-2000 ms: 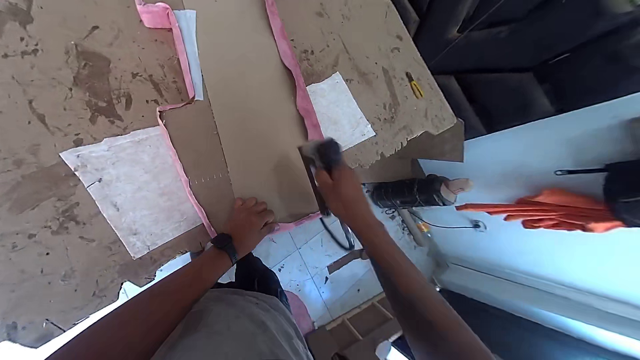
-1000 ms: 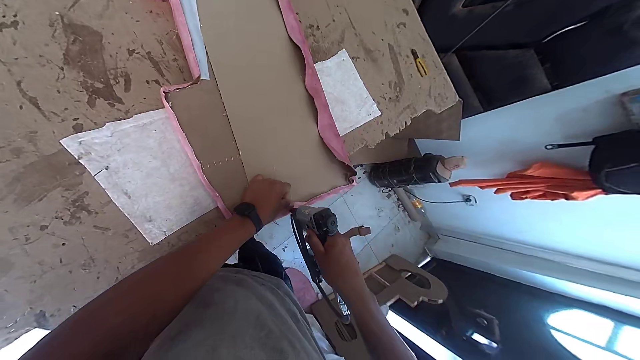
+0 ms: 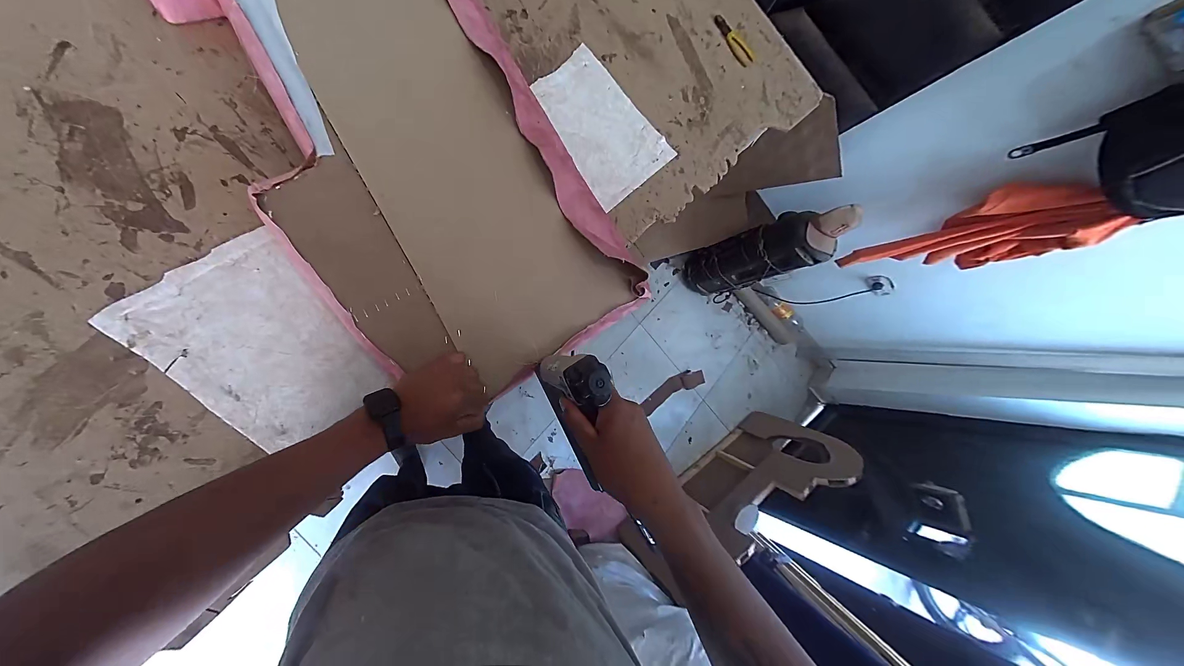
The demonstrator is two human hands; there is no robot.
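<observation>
A large brown cardboard panel [image 3: 444,185] lies on the table with pink fabric [image 3: 555,157] folded along its edges. My left hand [image 3: 444,398], with a black watch on the wrist, presses on the panel's near edge, where its fingers seem to grip the fabric. In my right hand [image 3: 615,435] is a pneumatic staple gun [image 3: 575,379], its nose at the pink-covered near edge, just right of my left hand. Rows of staples show in the cardboard left of the seam. White cloth sheets [image 3: 250,333] lie under the panel at left and right.
Yellow-handled pliers [image 3: 737,43] rest near the table's far right corner. Beyond the ragged table edge stand a black-wrapped roll [image 3: 758,254] and a wall with a hanging orange cloth [image 3: 1008,222]. Cut board frames [image 3: 786,453] lie on the tiled floor at lower right.
My right hand and the staple gun have moved from the panel's right side to its near edge, then closer to my left hand. My left hand stays at the near edge.
</observation>
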